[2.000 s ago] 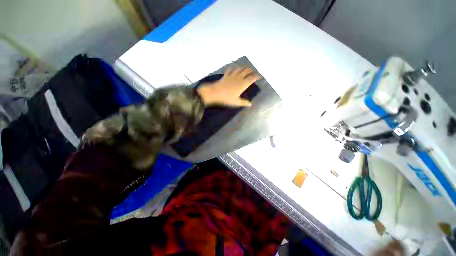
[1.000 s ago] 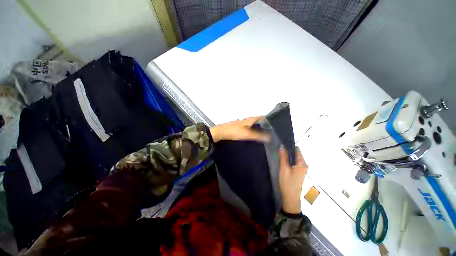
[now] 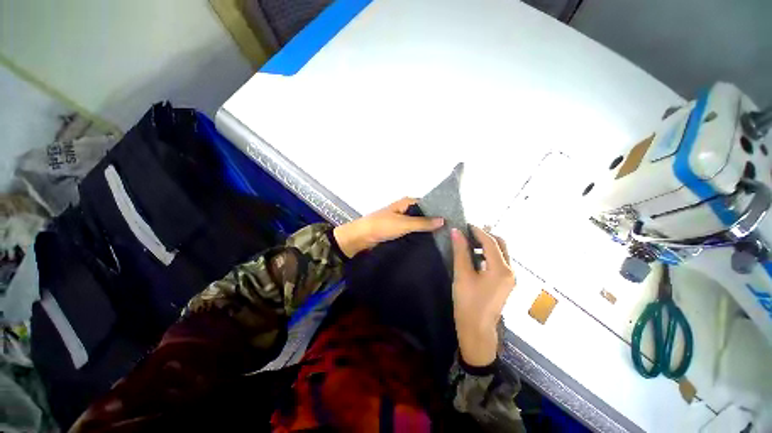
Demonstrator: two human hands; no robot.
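Observation:
A grey garment panel (image 3: 443, 200) with a dark navy pocket piece (image 3: 398, 272) is held up at the table's front edge, its grey corner pointing away from me. My left hand (image 3: 385, 228) pinches the panel from the left, thumb on top. My right hand (image 3: 482, 283) grips it from the right, thumb on the grey cloth. A small whitish thing (image 3: 479, 259) shows between my right fingers; I cannot tell what it is. The lower part of the cloth hangs over the edge towards my lap.
The white sewing machine (image 3: 677, 169) stands at the right. Green-handled scissors (image 3: 662, 338) and a tan patch (image 3: 543, 306) lie on the white table (image 3: 381, 101). Dark cut panels (image 3: 161, 203) with pale strips (image 3: 135, 216) are piled at the left over blue cloth.
The panel lay flat under my left hand, then was lifted by both hands. Since then its grey corner has been folded or turned differently, and my hands have stayed close together on it.

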